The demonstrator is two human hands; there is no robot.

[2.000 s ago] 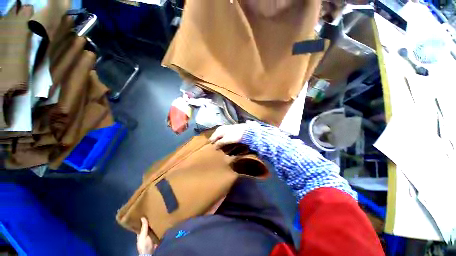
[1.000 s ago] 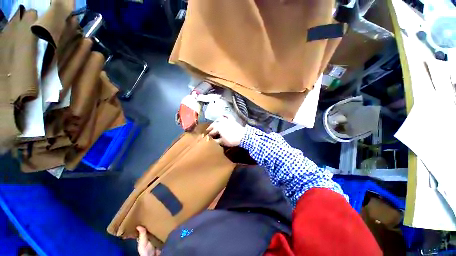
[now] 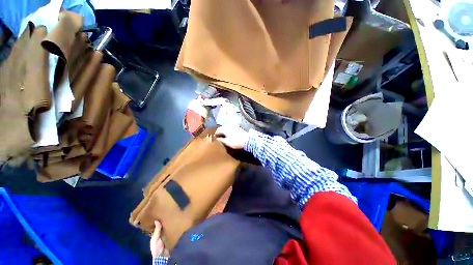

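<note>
A folded stack of tan-brown panels (image 3: 202, 176) lies tilted on my dark-aproned lap, with a dark rectangular strip (image 3: 178, 194) on its top face. My left hand (image 3: 157, 239) holds its lower left end, thumb on top and fingers hidden beneath. My right hand (image 3: 231, 136) grips its upper end with bent fingers. A larger layered pile of brown panels (image 3: 259, 46) with a black strip (image 3: 328, 27) lies ahead, above a white sheet (image 3: 322, 106).
A red-and-white cloth-like item (image 3: 195, 118) is beyond the stack. Brown pieces (image 3: 88, 103) heap at left above a blue bin (image 3: 122, 155). A white bucket (image 3: 346, 128) stands right, near a yellow-edged worktable (image 3: 433, 155). A large blue bin (image 3: 67, 227) is lower left.
The view has shifted. My right hand has moved from the rolled opening to the stack's far upper edge, and that opening no longer shows. My left hand keeps its hold.
</note>
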